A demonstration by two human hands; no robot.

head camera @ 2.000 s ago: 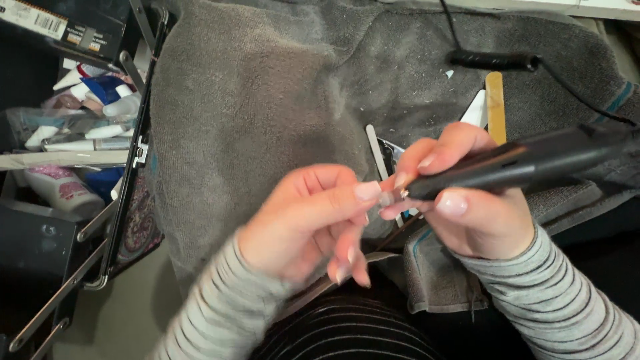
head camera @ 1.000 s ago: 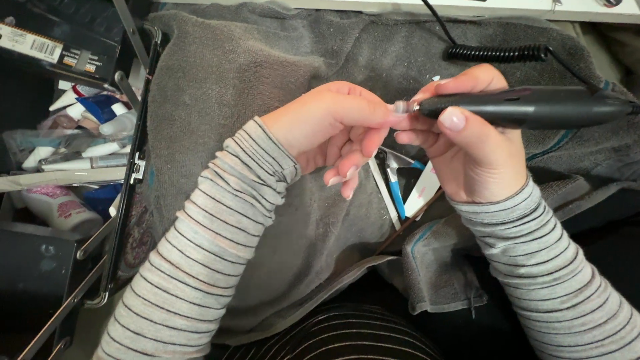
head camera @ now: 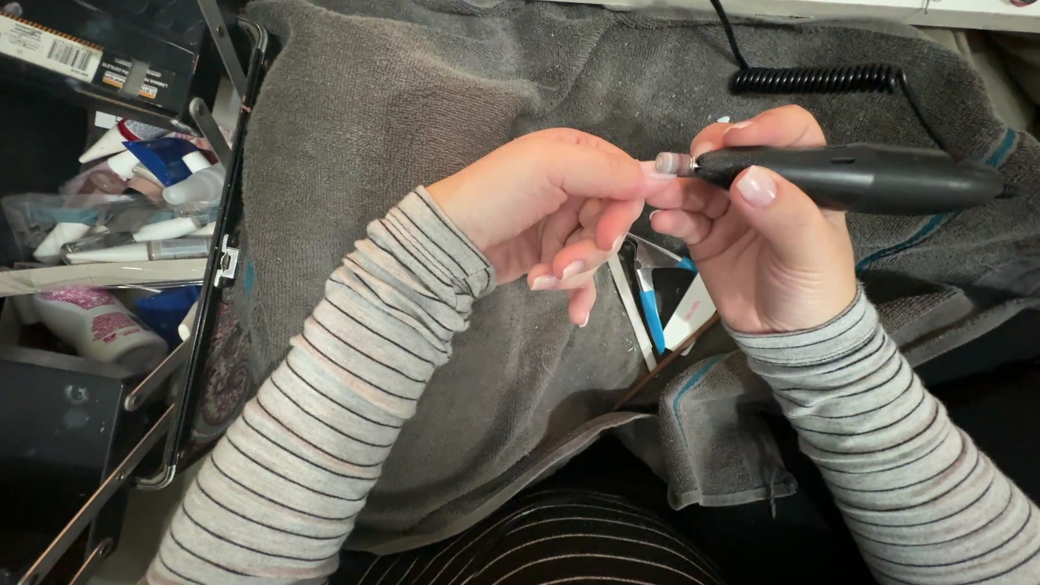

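My right hand holds a black electric nail drill lying level between thumb and fingers, its cord side to the right. A small cylindrical sanding bit at its left end is at the thumbnail of my left hand. My left hand's thumb and a fingertip meet just by the bit; its other fingers are loosely curled below. Whether my left hand pinches anything small cannot be told. Below the hands, on the grey towel, lie a blue-handled tool, a white nail file and a narrow flat strip.
An opened black case with metal hinge arms stands at the left, holding tubes, a white bottle and plastic bags. A printed box is at the upper left. The drill's coiled black cord crosses the towel at the upper right.
Both hands have moved up from where they were two seconds ago, the drill staying in my right hand. Since one second ago they have hardly moved.
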